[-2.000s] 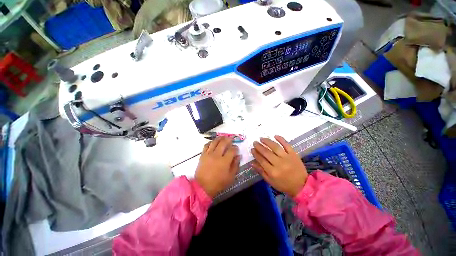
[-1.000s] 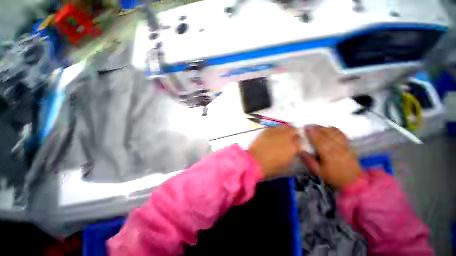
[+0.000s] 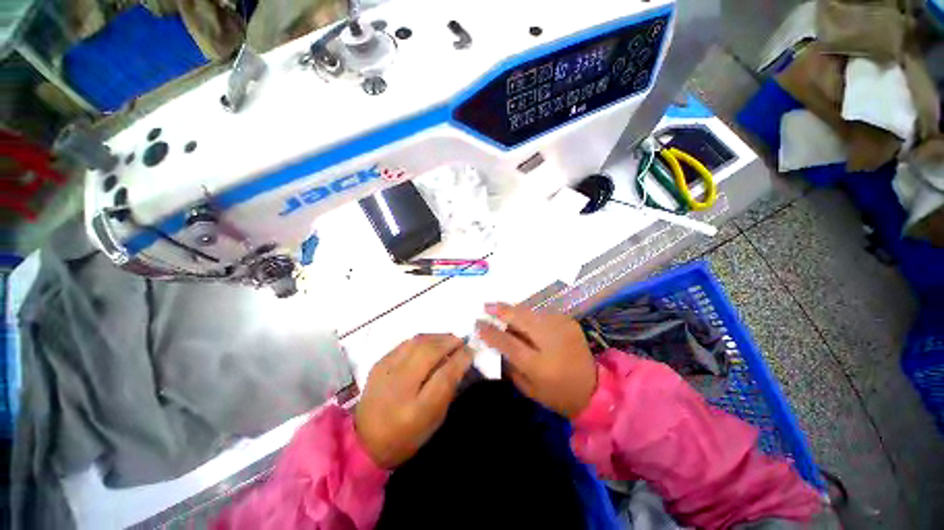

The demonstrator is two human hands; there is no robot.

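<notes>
My left hand (image 3: pixel 411 399) and my right hand (image 3: pixel 540 357) meet at the front edge of the white machine table. Between their fingertips they hold a small white slip (image 3: pixel 485 358), which looks like a label; any print on it cannot be read. The grey garment body (image 3: pixel 197 362) lies heaped on the table left of my left hand, partly under the needle area. The lockstitch sewing machine (image 3: pixel 311 176) stands behind my hands. The presser foot area (image 3: pixel 277 277) shows under its head, with no hand at it.
A black square item (image 3: pixel 404 223), snips and a pink-red pen (image 3: pixel 461 266) lie beyond my hands. Green and yellow loops (image 3: pixel 688 178) and a white stick (image 3: pixel 662 215) lie at the right. A blue crate (image 3: pixel 714 311) with grey pieces stands below right. More cloth pieces (image 3: pixel 880 93) lie far right.
My hands have come from the table top toward its front edge and now hold the white slip between them. The view swung aside and back. The garment lies much as before.
</notes>
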